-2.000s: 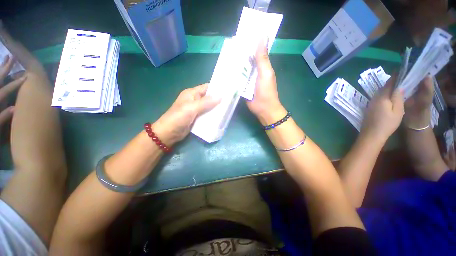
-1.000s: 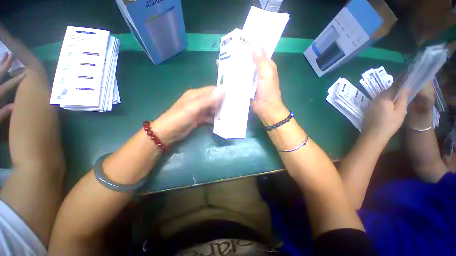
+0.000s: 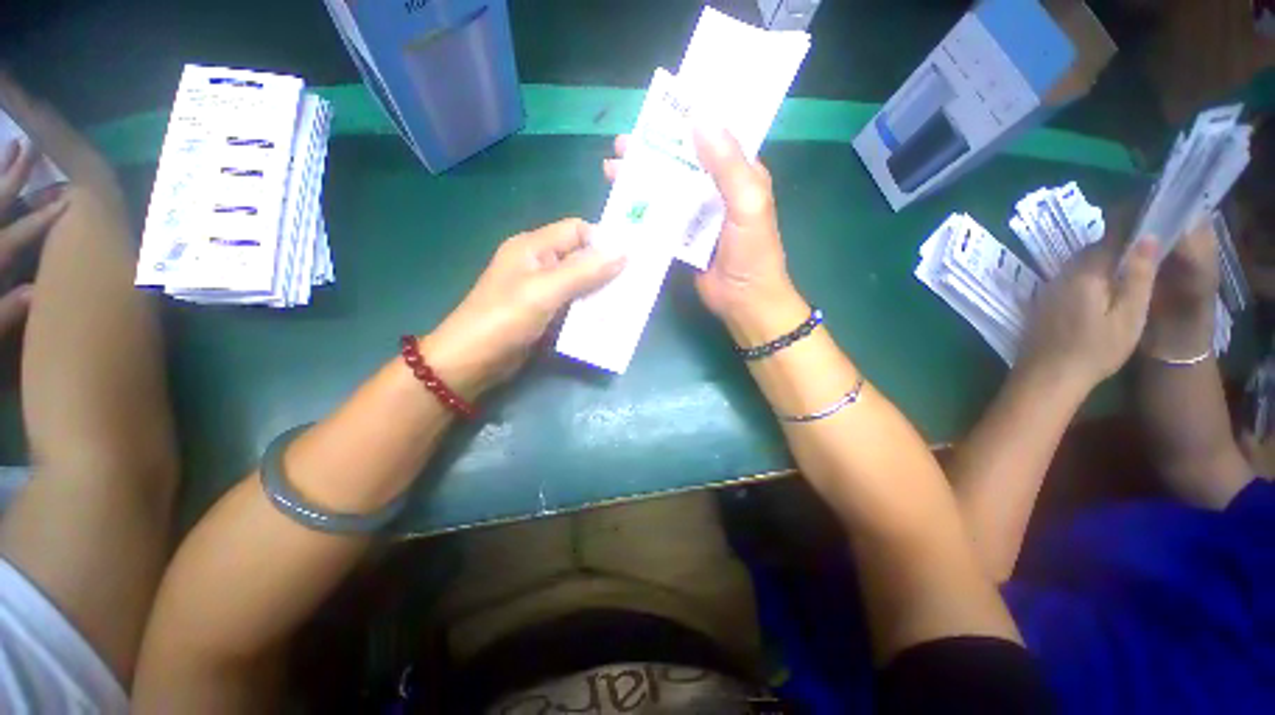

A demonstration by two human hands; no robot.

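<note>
A white product box (image 3: 610,296) with a small green mark is held tilted over the table in front of me. My left hand (image 3: 538,286) grips its lower left edge between thumb and fingers. My right hand (image 3: 744,231) holds a folded white leaflet (image 3: 745,70) and a smaller white flap or paper against the upper part of the box. Fingertips show behind the box's upper left edge. Glare hides most of the print, and I cannot tell whether the flap belongs to the box or the leaflet.
A thick leaflet stack (image 3: 221,182) stands at the left. Two large blue and white cartons (image 3: 466,84) (image 3: 965,98) stand at the back. Loose leaflet piles (image 3: 979,279) lie at the right, beside a neighbour's hands (image 3: 1098,314) holding leaflets. Another person's arm (image 3: 98,335) is at the far left.
The product box has turned from its glaring broad face to an upright view, then tilted again with the green mark showing. The neighbour's leaflets at the right have moved.
</note>
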